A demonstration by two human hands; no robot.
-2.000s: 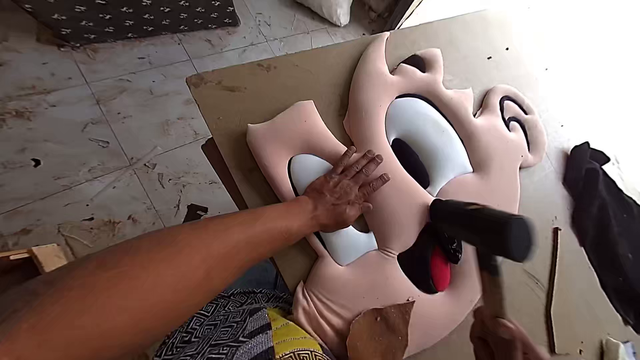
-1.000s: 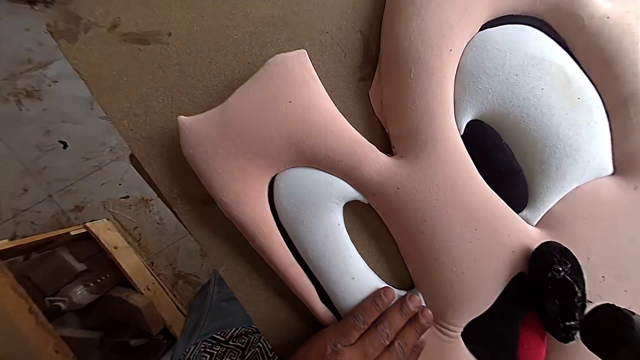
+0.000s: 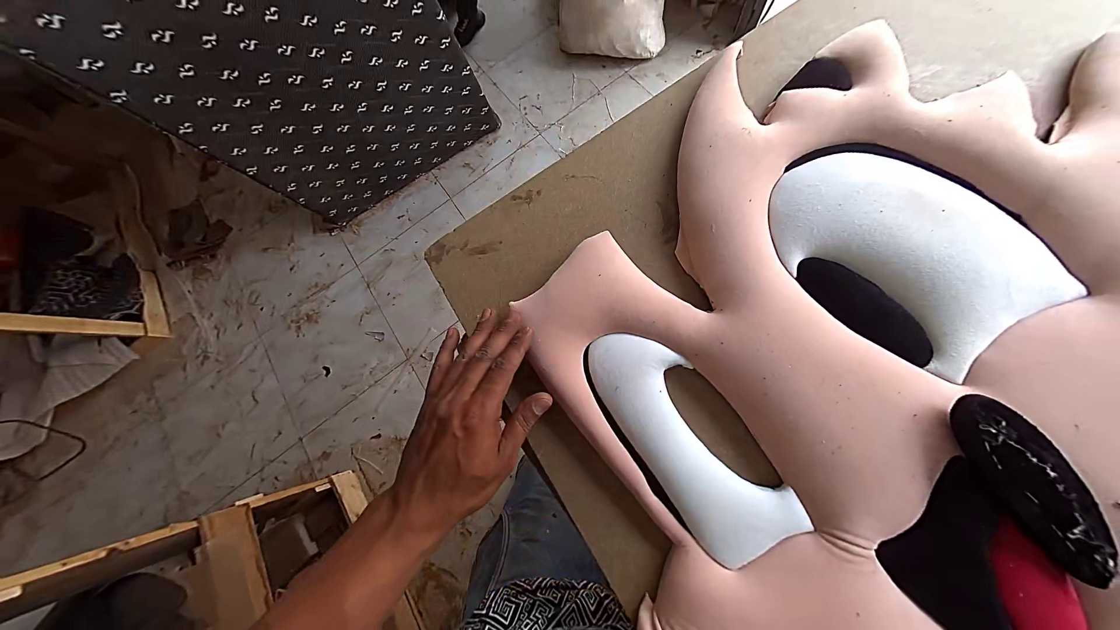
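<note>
A padded cartoon face panel [image 3: 814,385], covered in pinkish fabric, lies on a brown board [image 3: 560,201]. It has white padded eye pieces [image 3: 901,219], a black pupil [image 3: 864,311] in the upper eye and an opening in the lower one. A black oval pad [image 3: 1037,490], its face marked with whitish streaks, rests over the black and red mouth [image 3: 936,547]. My left hand [image 3: 477,411] holds nothing; its fingers are spread, the fingertips touching the panel's left corner at the board's edge. My right hand is out of view.
A black patterned upholstered piece [image 3: 289,96] stands on the dirty tiled floor [image 3: 350,350] at the upper left. Wooden frames [image 3: 149,328] are at the left, with a wooden crate [image 3: 201,534] below. A whitish sack [image 3: 612,26] sits beyond the board.
My left hand has moved from the panel's lower part to its left corner. My right hand, holding a black-headed mallet two seconds ago, is out of view. The view has shifted left.
</note>
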